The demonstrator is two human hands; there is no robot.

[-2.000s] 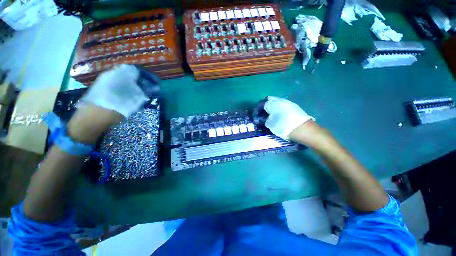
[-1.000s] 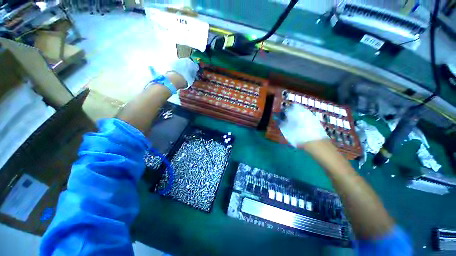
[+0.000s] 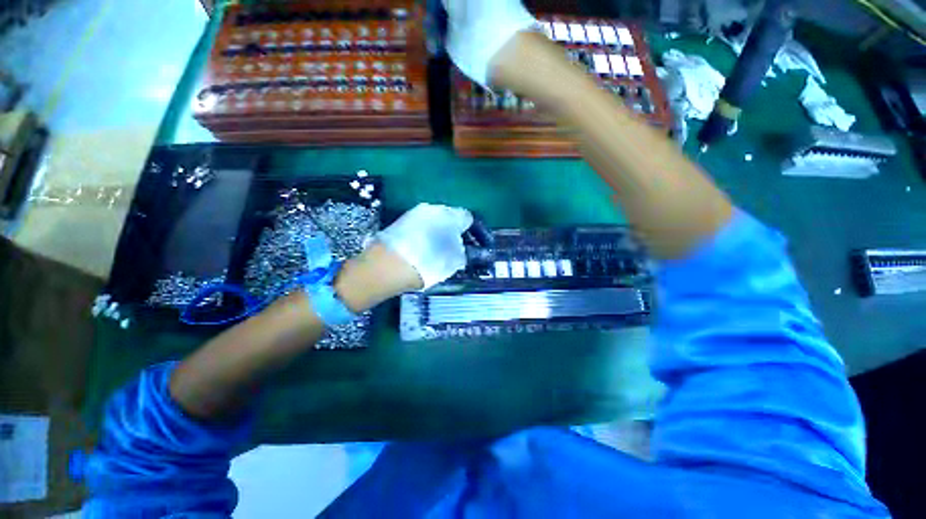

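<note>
A silver ridged heat sink (image 3: 538, 304) lies in a dark speckled fixture (image 3: 416, 322) on the green bench. A row of white pads (image 3: 533, 269) and small black parts lie behind it. My left hand (image 3: 432, 241), in a white glove with dark fingertips, is at the fixture's left back part; whether its fingers hold a part cannot be seen. My right hand (image 3: 487, 32), also gloved, is at the top edge over the left side of the right tray stack (image 3: 528, 142); its fingertips are hidden or cut off.
The left stack of orange-brown trays (image 3: 325, 127) stands behind. A black bin heaped with screws (image 3: 305, 228) and a sparser bin (image 3: 203, 218) are at left. A dark power screwdriver (image 3: 746, 76) is beside crumpled white material (image 3: 693, 86). Two combed silver blocks (image 3: 838, 157) lie at right.
My left hand has come from the left tray stack down to the fixture. My right hand has stayed around the right stack, now at its left side. The camera view has shifted.
</note>
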